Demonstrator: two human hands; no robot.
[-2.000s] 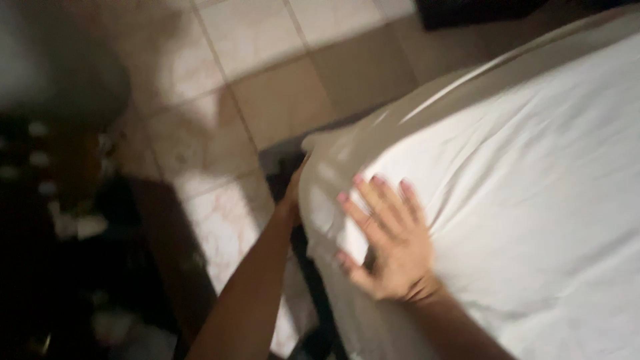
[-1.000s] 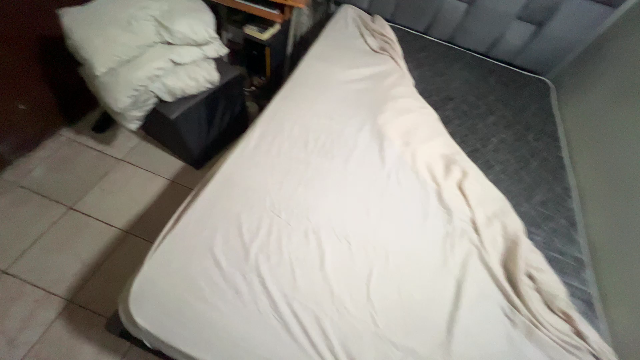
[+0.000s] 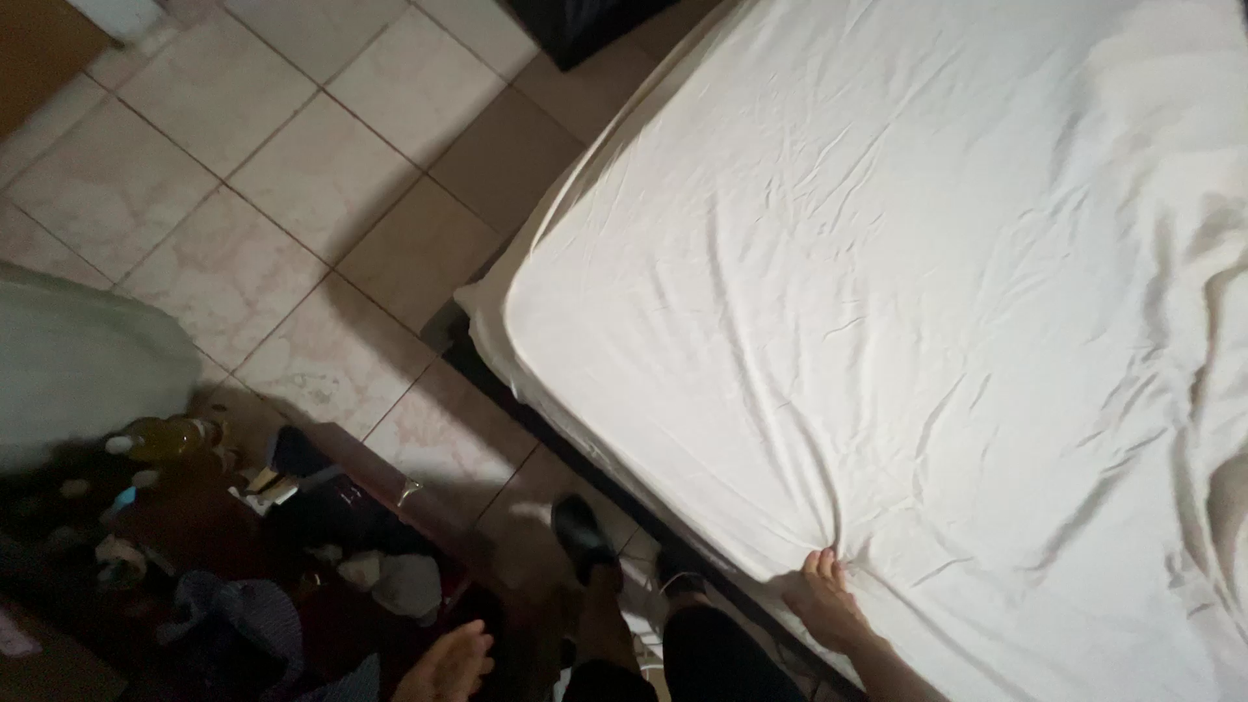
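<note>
A pale fitted sheet covers the near corner and side of the mattress, with creases running toward my right hand. That hand is at the mattress's near edge, its fingers closed on the sheet and gathering a fold. My left hand is low in the view, left of my legs, off the bed, fingers slightly bent and holding nothing that I can see. Toward the right edge of the view the sheet lies in loose, thick folds.
Dark bed base runs below the mattress edge. My feet stand on the tiled floor beside it. At the lower left is an open drawer or box of mixed items, near a bottle of yellow liquid. A black object stands at the top.
Two seconds ago both hands were at the mattress corner, the right one flat on the sheet. Now the right grips the sheet farther along the near edge, and the left is away from the bed.
</note>
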